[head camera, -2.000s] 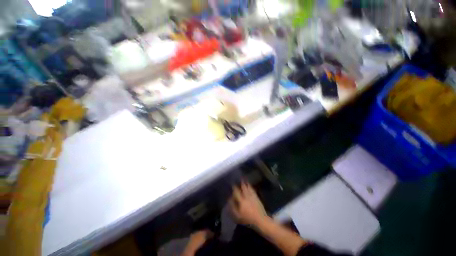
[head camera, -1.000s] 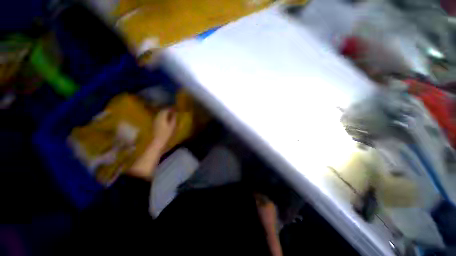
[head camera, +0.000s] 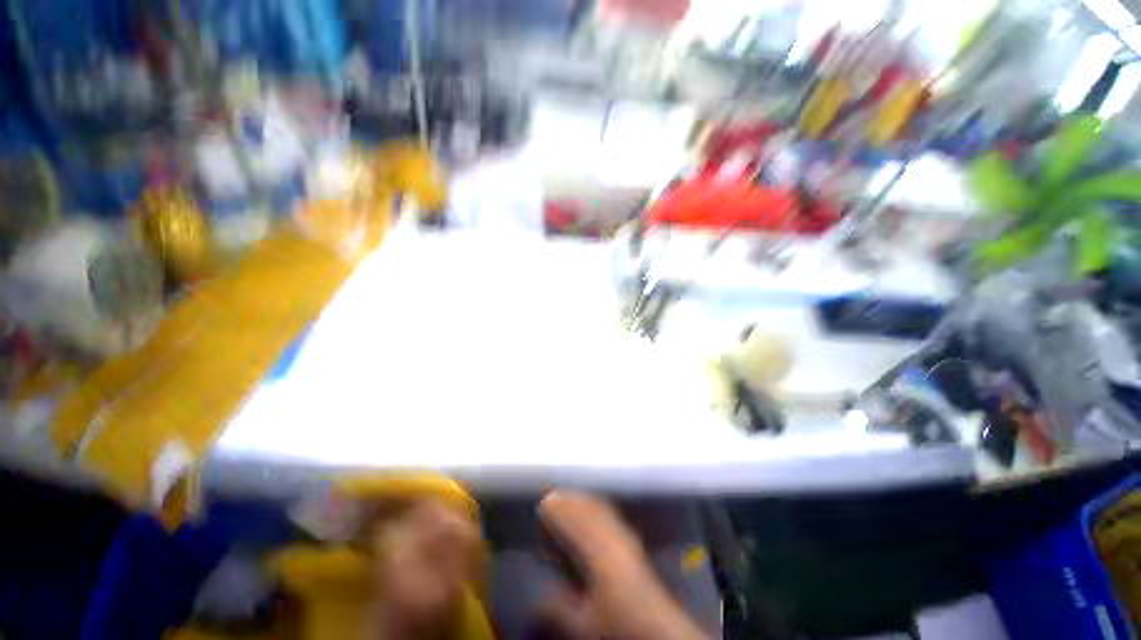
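A yellow fabric piece (head camera: 388, 490) is bunched below the table's front edge, at the lower left of centre. My left hand (head camera: 428, 560) is shut on this yellow fabric, though motion blur hides the fingers. My right hand (head camera: 607, 563) is just to its right, below the table edge. It is blurred and its fingers are partly bent; whether it holds anything is unclear. The white table (head camera: 501, 363) lies in front of me, overexposed. The sewing machine (head camera: 863, 331) stands at its right. Dark-handled scissors (head camera: 757, 410) lie near the machine.
Long yellow fabric (head camera: 188, 363) lies along the table's left side. A blue crate (head camera: 119, 575) is at the lower left and another blue crate (head camera: 1057, 575) at the lower right. Red fabric (head camera: 738, 203) lies behind the machine. Dark tools and cloth lie at the table's right end.
The view has swung from the left crate back to the table. My left hand has come out of the crate's fabric with a yellow piece. My right hand has come near it.
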